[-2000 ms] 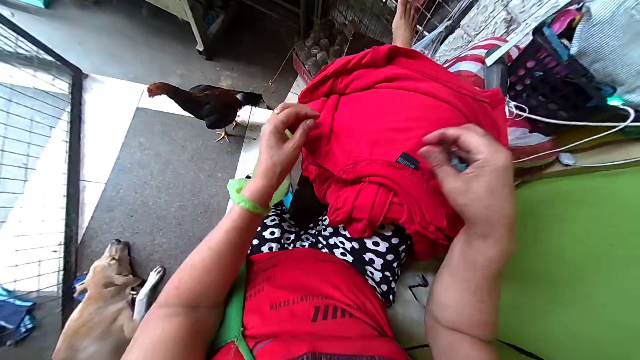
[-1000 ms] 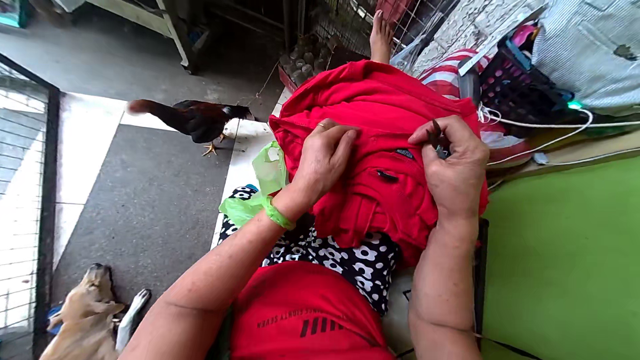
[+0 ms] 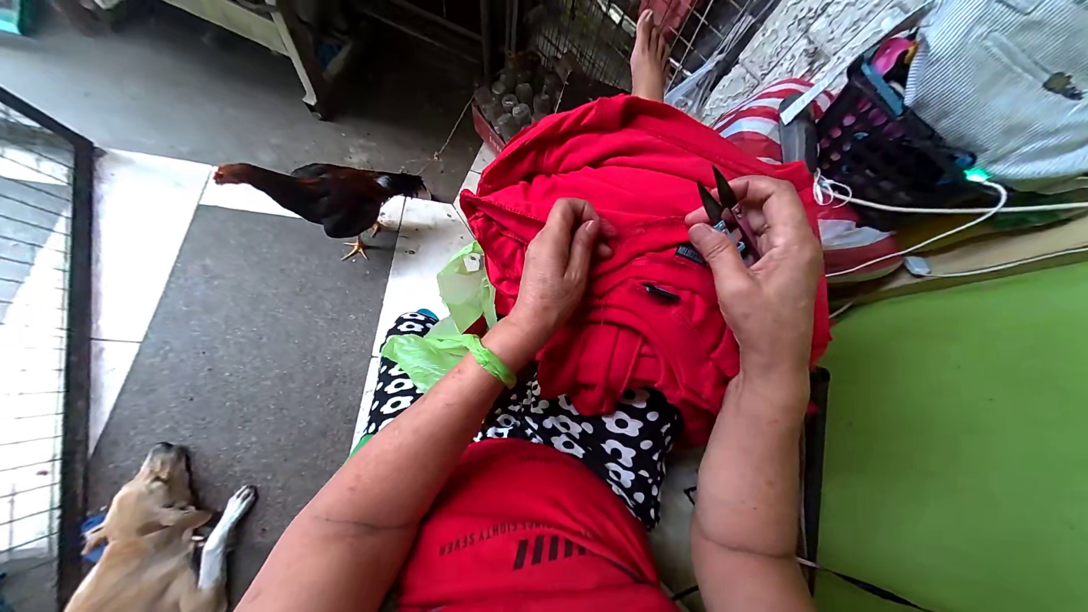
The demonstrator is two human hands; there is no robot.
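A red cloth garment [image 3: 629, 187] with small dark labels lies bunched across my lap, over shorts with a black and white flower print [image 3: 586, 429]. My left hand [image 3: 561, 263] pinches a fold on the garment's left part, its fingertips together. In my right hand [image 3: 765, 263], above the garment's right part, is a pair of small thread snips [image 3: 727, 212], its two blades pointing up and apart. A light green plastic bag [image 3: 442, 348] is looped around my left wrist and hangs beside my lap.
A rooster [image 3: 331, 200] stands on the floor at the left, and a tan dog [image 3: 144, 544] lies at the lower left beside a wire mesh panel [image 3: 76, 340]. A black plastic basket [image 3: 884, 136] and white cords [image 3: 935, 208] are at the upper right. A green surface [image 3: 952, 425] fills the lower right.
My left hand was raised with fingers apart two seconds ago and is now down on the red garment. The snips' blades now show clearly above my right hand.
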